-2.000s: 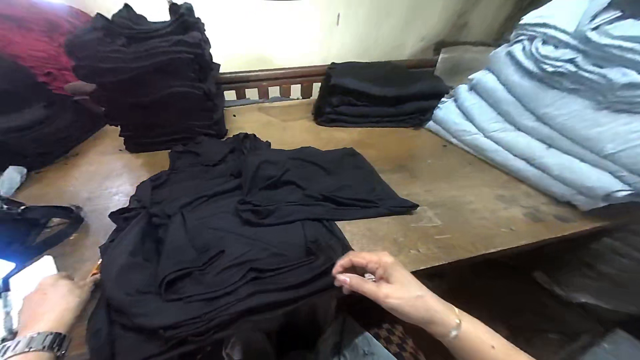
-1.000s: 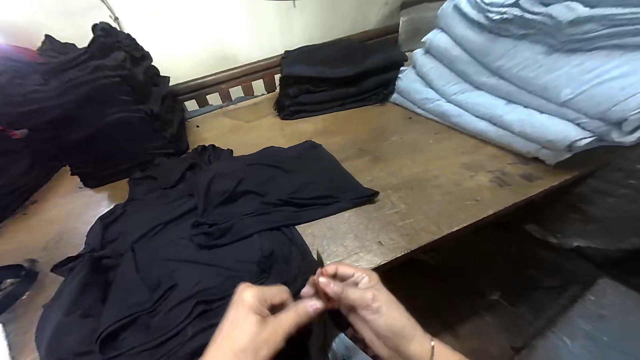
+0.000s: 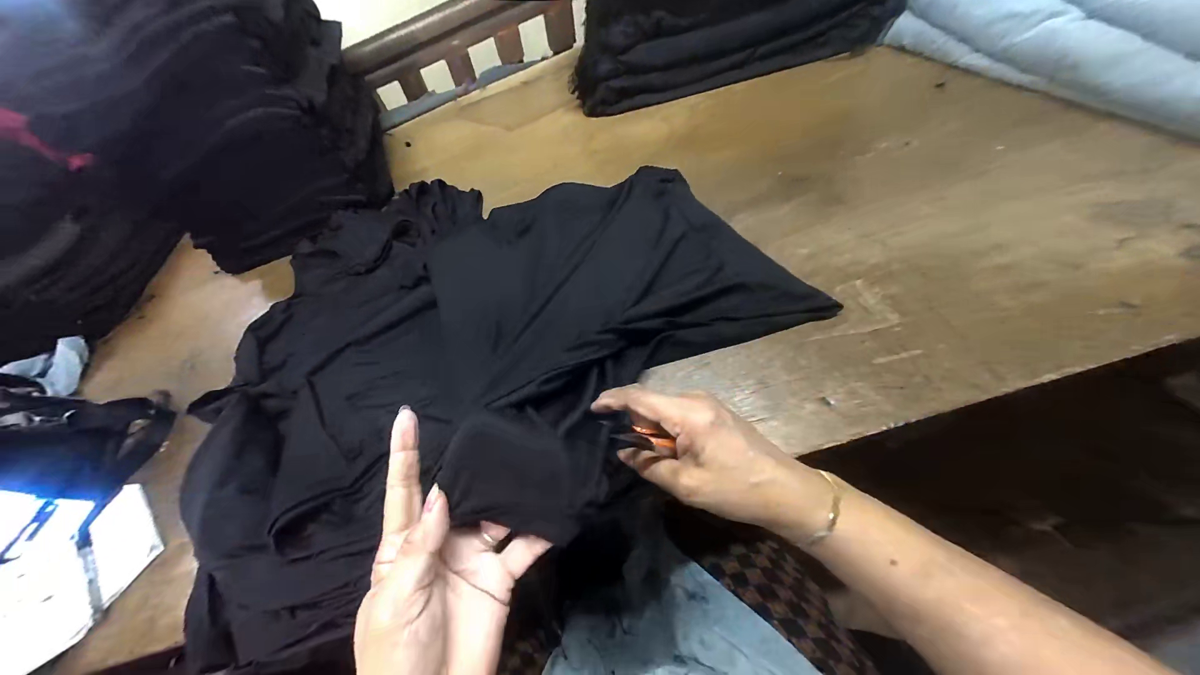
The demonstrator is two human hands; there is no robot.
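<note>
Black knit garments (image 3: 375,375) lie in a loose pile along the front of a wooden table. My left hand (image 3: 450,562) is palm up at the pile's front edge, with a fold of black fabric (image 3: 511,473) resting on its lower fingers; the index finger points up. To its right, my right hand (image 3: 684,450) is curled around a small tool with orange and dark parts (image 3: 654,436), probably thread snips, close to the cloth. The tool's tip is hard to make out against the black fabric.
Tall stacks of black cloth (image 3: 272,122) stand at the left, and a folded black stack (image 3: 722,47) at the back. Light blue fabric (image 3: 1078,56) lies at the far right. A white item (image 3: 84,572) and a black strap (image 3: 141,431) are at the left. The table's front edge (image 3: 1012,384) runs along the right.
My two hands, together at the small tool a second ago, are now apart. The left hand is under a fold of cloth; the right keeps the tool. The view has moved.
</note>
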